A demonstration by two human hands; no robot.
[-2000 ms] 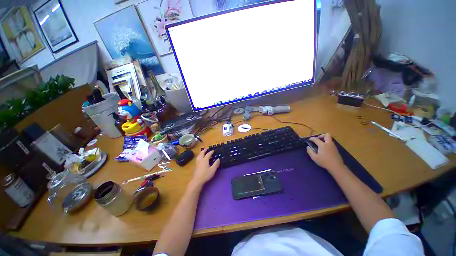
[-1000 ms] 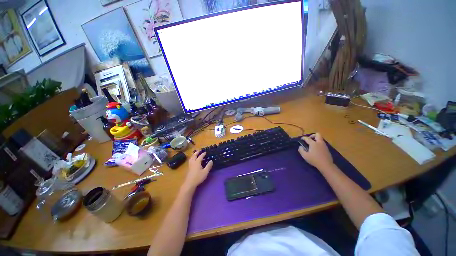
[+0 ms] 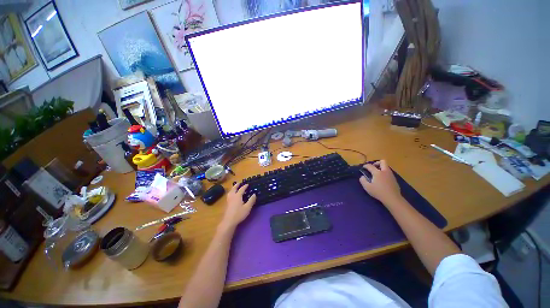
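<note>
My left hand rests on the left end of the black keyboard, fingers slightly apart, holding nothing. My right hand is over the dark mouse at the keyboard's right end; the palm and fingers hide part of the mouse. The purple desk mat lies under the keyboard and both hands, darker at its right end. A black smartphone lies flat on the mat in front of the keyboard. The large monitor behind the keyboard shows a white screen.
At front left stand a glass jar, a round brown dish and a glass teapot. A pink-white tissue pack and a toy figure are further back. Papers and clutter lie at the right.
The camera view has turned a little to the right, so the desk things appear shifted left. My hands stay on the keyboard and mouse.
</note>
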